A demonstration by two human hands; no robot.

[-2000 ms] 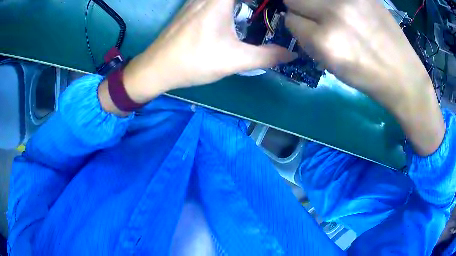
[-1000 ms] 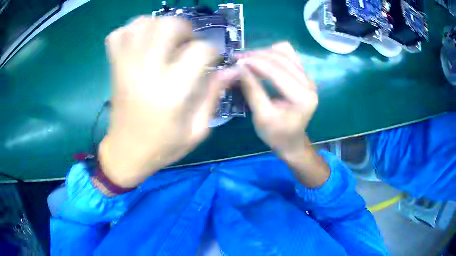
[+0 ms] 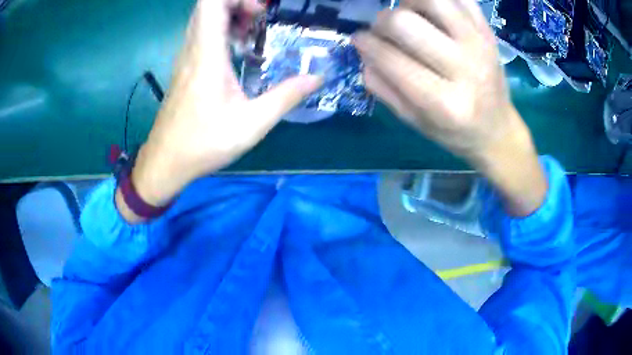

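Observation:
The open unit (image 3: 315, 24) stands at the top centre, its upper part cut off by the picture's edge. Its blue circuit board (image 3: 329, 66) faces me, crowded with silver parts. Part of the white round base (image 3: 305, 114) shows below the board. My left hand (image 3: 232, 97) is around the unit's left side, thumb over the board, fingers partly hidden or cut off by the top edge. My right hand (image 3: 440, 69) is at the board's right edge with bent, blurred fingertips; whether they pinch something is unclear. A dark red wrist band (image 3: 138, 197) is on my left wrist.
Other open units with blue boards (image 3: 551, 28) stand on the green bench (image 3: 62, 90) at the upper right. A clear and grey object (image 3: 619, 111) is at the right edge. A black cord (image 3: 128, 114) lies left of my left hand. A blue sleeve of another person (image 3: 603, 236) is at the right.
The view has shifted and turned. The board now faces up between my hands, where the hands had met over the unit. My right hand has moved apart to the board's right edge.

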